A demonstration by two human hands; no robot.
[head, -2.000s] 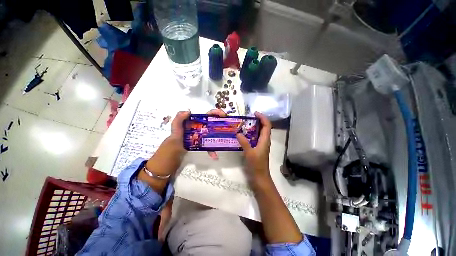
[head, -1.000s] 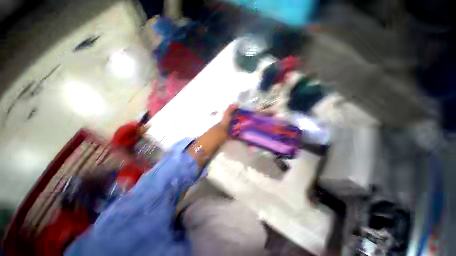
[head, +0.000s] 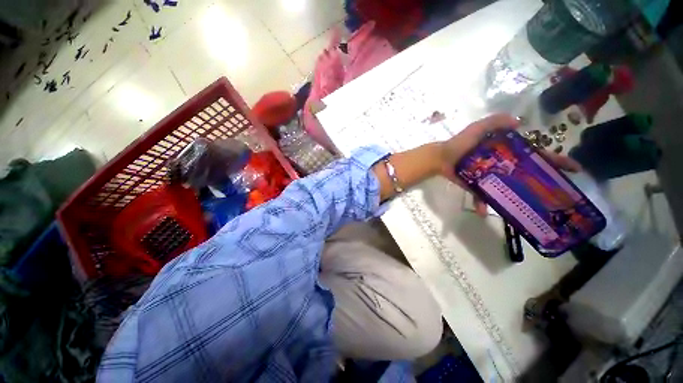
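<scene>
A smartphone (head: 530, 193) with a bright purple-pink screen is tilted above the white tabletop. My left hand (head: 479, 153) holds it at its left end, with fingers behind it. My right hand is not in view. A small black tool (head: 514, 241) lies on the table just below the phone, partly covered by it. A white sheet with writing (head: 408, 112) lies left of my left hand. Small metal buttons (head: 554, 135) lie beyond the phone.
A red basket (head: 142, 161) with bagged items stands on the floor at the left. A large bottle (head: 550, 45), dark thread cones (head: 618, 142) and a red cone (head: 599, 96) stand at the back. A white machine part (head: 625, 288) is at the right. Pink cloth (head: 352, 63) hangs by the table edge.
The view has swung left, showing more of the basket and floor. My right hand has let go of the phone and left the picture. My left hand still holds the phone, now tilted.
</scene>
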